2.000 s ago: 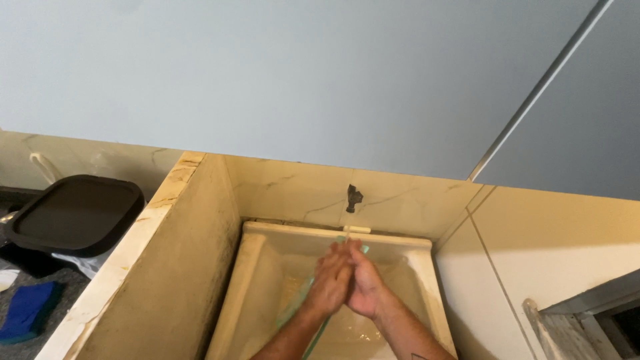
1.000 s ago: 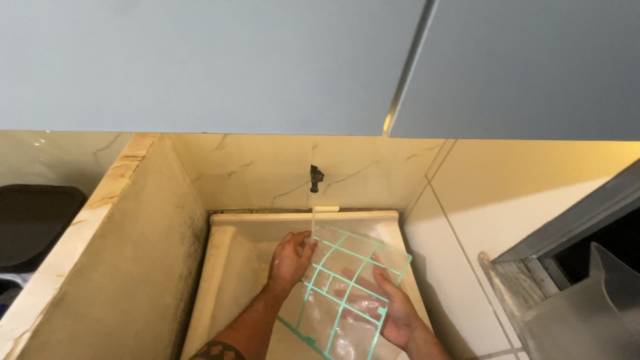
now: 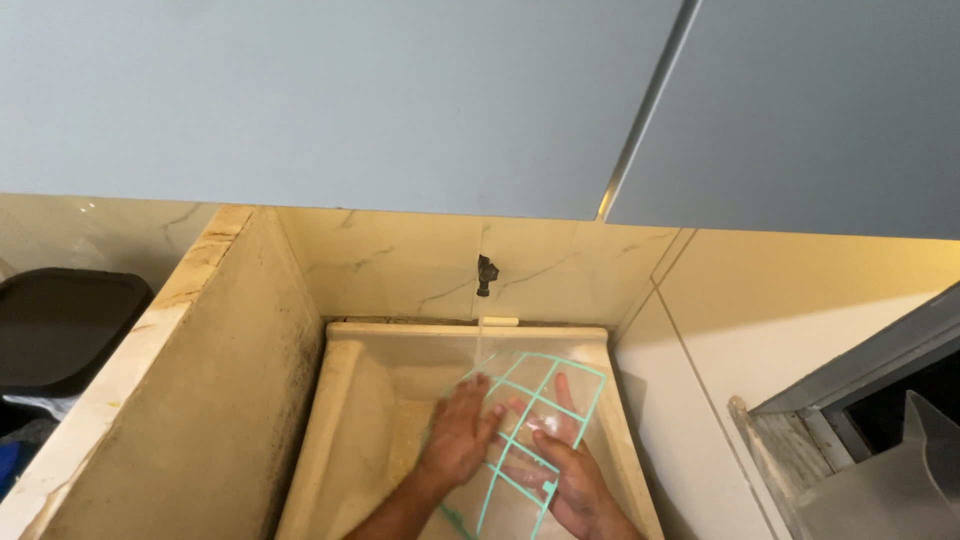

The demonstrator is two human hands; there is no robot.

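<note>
A clear mesh filter screen with a turquoise plastic grid frame [image 3: 534, 394] is tilted over the white laundry sink [image 3: 360, 442]. My right hand [image 3: 574, 469] grips its right edge, the thumb on top and the fingers showing through from beneath. Flat against its upper left part lies my left hand [image 3: 457, 435], palm down with the fingers extended. Above them, a black tap [image 3: 487, 275] on the wall lets a thin stream of water fall near my left fingertips.
Blue-grey cabinet doors [image 3: 337, 97] overhang the sink. A marble-topped partition [image 3: 135, 352] stands at left, with a black lidded container [image 3: 71, 326] beyond it. A translucent plastic vessel [image 3: 885, 487] is at lower right, by a marble ledge [image 3: 787, 450]. A pale bar [image 3: 500, 321] sits behind the rim.
Two seconds ago my hands were together under the tap. One second ago they held the screen spread by both sides; now my left hand lies flat on its face.
</note>
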